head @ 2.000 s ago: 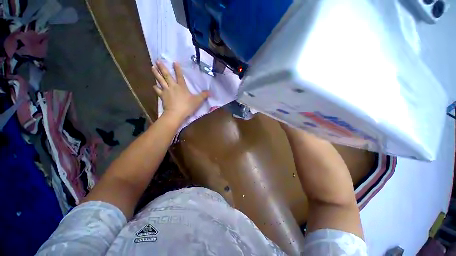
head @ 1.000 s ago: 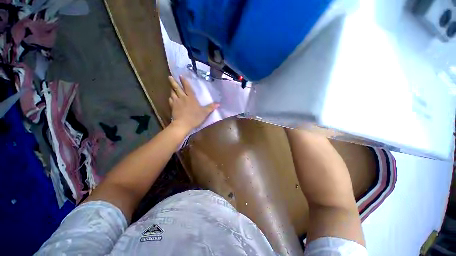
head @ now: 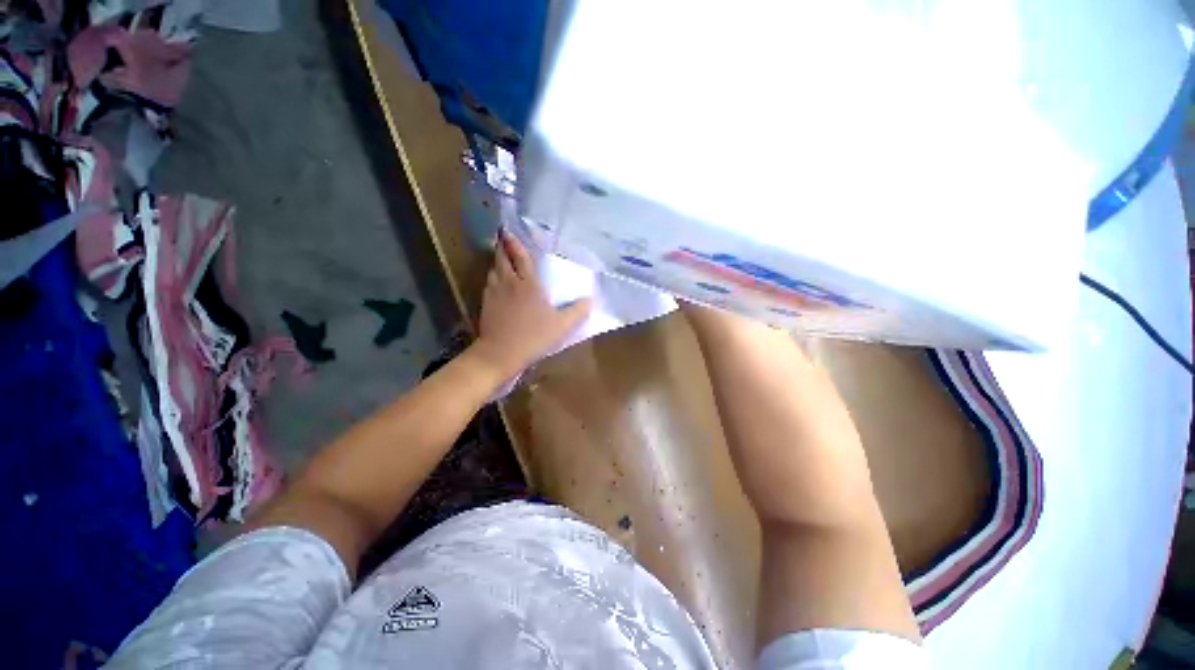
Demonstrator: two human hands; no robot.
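Note:
The cutting machine (head: 813, 170), a large white head with blue parts, fills the upper middle and is overexposed. My left hand (head: 524, 308) lies flat with fingers apart on a small white-topped fabric piece (head: 609, 299), just below the machine's metal foot area. My right forearm reaches up under the machine head; my right hand is hidden behind it. The blade is hidden. The fabric lay (head: 1114, 484) with a striped pink, white and black edge curves around at the right.
The brown table (head: 629, 445) lies in front of me, its edge running along the left. Fabric offcuts (head: 190, 353) and a blue heap (head: 66, 458) lie on the grey floor at left. A black cable (head: 1134, 314) crosses the lay at right.
The machine head has turned and moved left in view, towards the table edge. My left hand and the piece under it appear farther right and lower; the view has also shifted.

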